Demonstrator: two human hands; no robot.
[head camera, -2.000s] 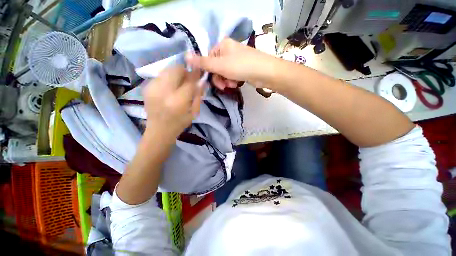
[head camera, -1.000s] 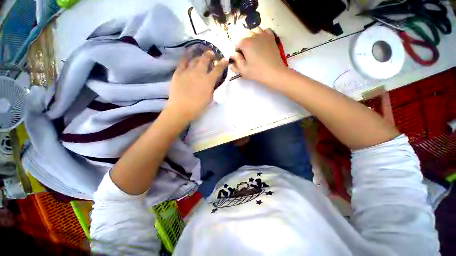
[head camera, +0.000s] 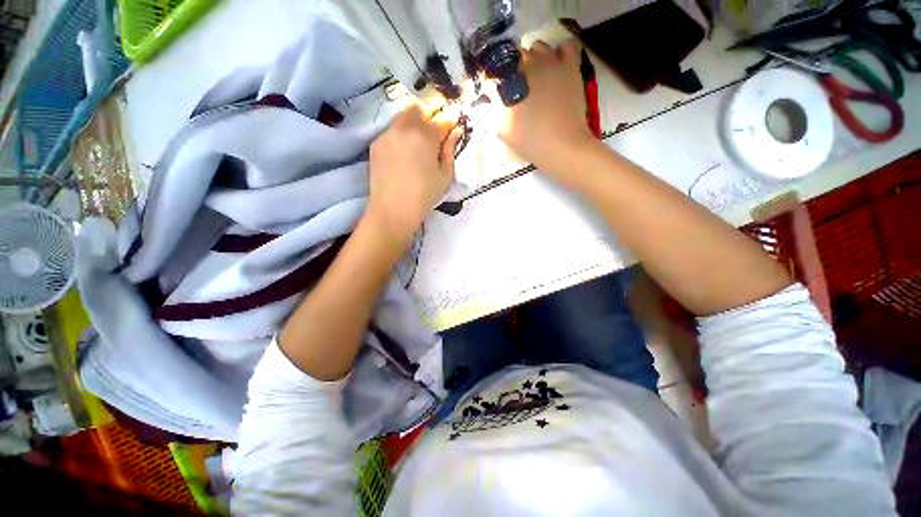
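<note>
The pale grey garment with maroon strips lies heaped on the table left of the needle and hangs over the front edge. My left hand grips its edge just left of the lit presser foot and needle. My right hand is right of the needle beside the machine head, its fingers partly hidden; whether it holds anything cannot be told. A thin dark tape lies on the table below the needle. A small red-handled tool lies beside my right hand.
A white tape roll and scissors lie at the right. A dark pad lies by the machine. A fan stands at the left. A green basket is at the back left; red baskets are below the table.
My hands have gone from holding the garment up over the heap to the needle area. The garment now lies spread to the left, and the view has shifted.
</note>
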